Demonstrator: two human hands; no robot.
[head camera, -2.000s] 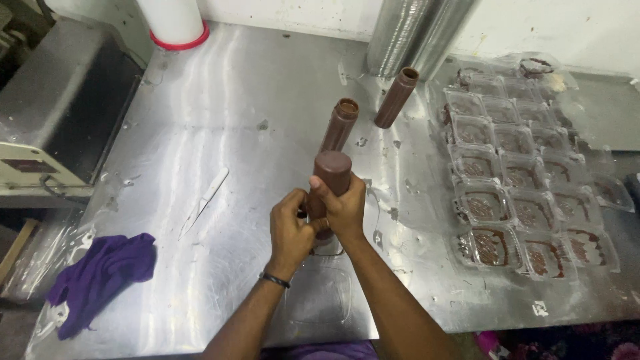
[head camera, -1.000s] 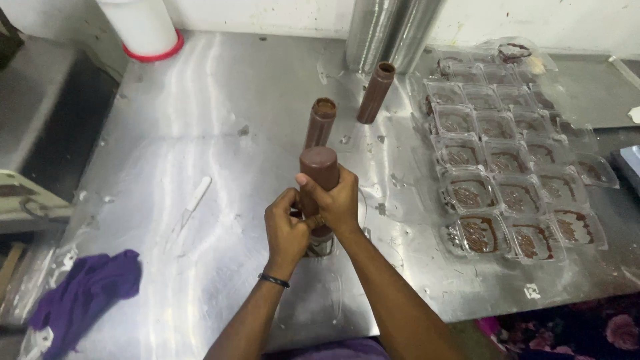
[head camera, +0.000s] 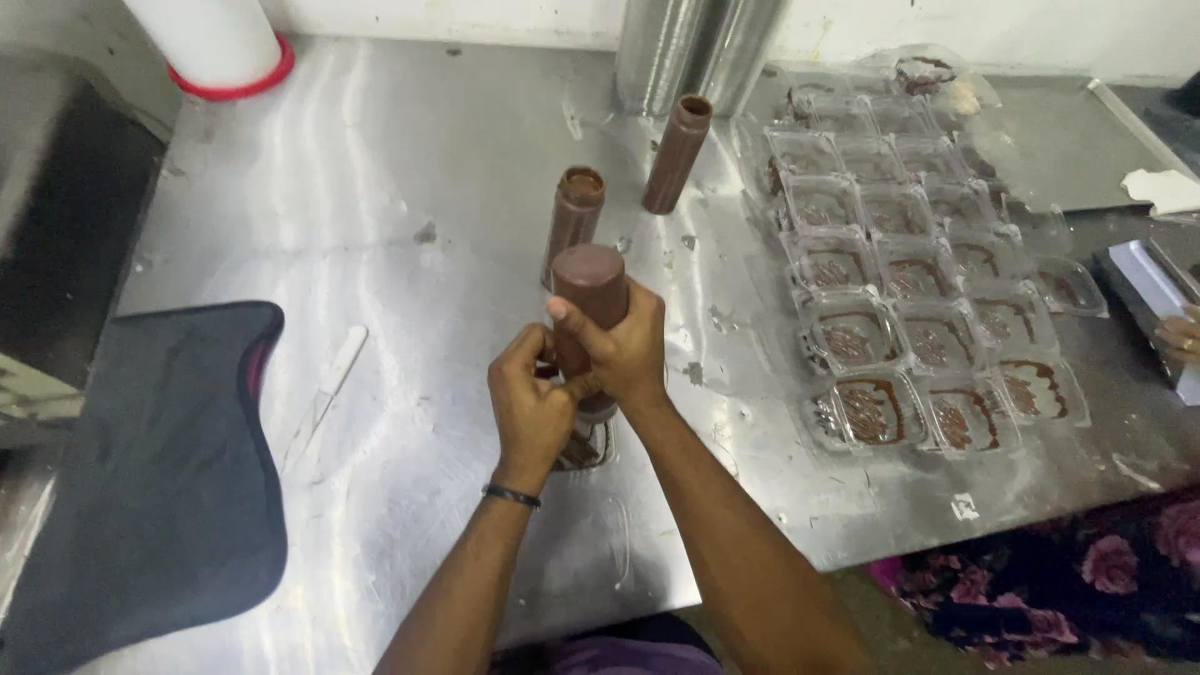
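A brown cylindrical container (head camera: 591, 274), its flat round end up, is tilted between my hands above a small clear plastic tray with brown, chocolate-like sauce (head camera: 583, 452). My right hand (head camera: 628, 347) wraps its side with the thumb across the front. My left hand (head camera: 532, 398) closes around its lower part, which the fingers mostly hide. Just behind it stands an open brown bottle (head camera: 574, 220), and another open brown bottle (head camera: 677, 155) is farther back. Rows of clear plastic containers streaked with brown sauce (head camera: 858, 333) lie to the right.
A white-handled knife (head camera: 337, 370) lies left of my hands on the metal table (head camera: 422, 525). Dark fabric (head camera: 187, 478) covers the left corner. At the back are a white container with a red rim (head camera: 230, 89) and metal ducts (head camera: 694, 52). Another person's hand (head camera: 1181, 333) shows at far right.
A dark fabric now covers the left corner, where a purple cloth lay in the earlier frames. Another person's hand has come into view at the right. Both my hands keep their hold on the brown container.
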